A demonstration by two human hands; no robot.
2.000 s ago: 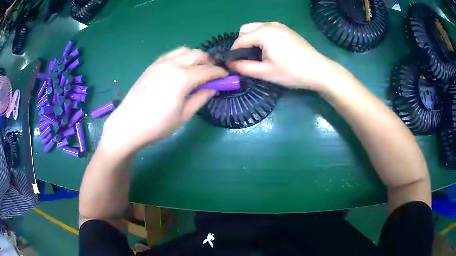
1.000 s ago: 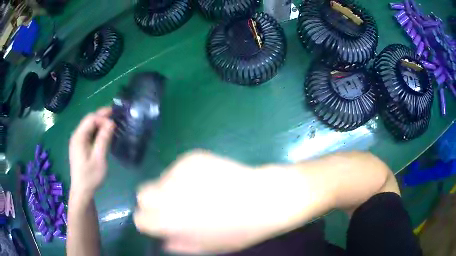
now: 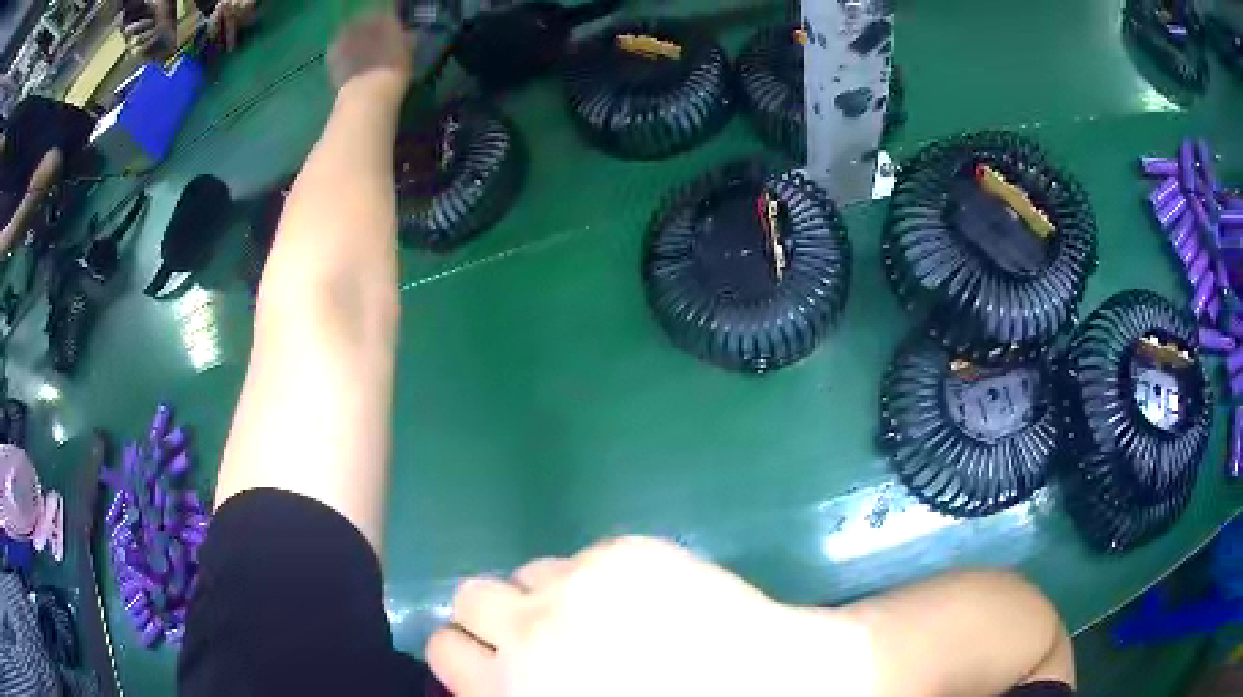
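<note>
My left hand [image 3: 371,52] is stretched to the far side at the top left, small and blurred; its fingers and anything in them are not clear. Dark items lie beside it. A black ribbed fan housing [image 3: 470,174] lies just right of my left forearm. My right hand [image 3: 593,620] is low at the bottom centre, overexposed, with fingers curled; whether it holds a tool is hidden. Another black ribbed housing [image 3: 702,272] lies face up right of centre, with a small pale strip and red wire inside.
More ribbed housings lie along the far side [image 3: 648,102] and grouped, partly overlapping, at right [image 3: 941,232]. A grey metal upright [image 3: 848,95] stands behind them. Purple battery piles lie at left [image 3: 157,538] and far right [image 3: 1193,232]. Another person's arm [image 3: 41,184] shows at the upper left.
The view has shifted. My left hand has moved from near the bench's left side to the far side. The blurred dark housing beside it one second ago no longer shows there. My right hand stays low.
</note>
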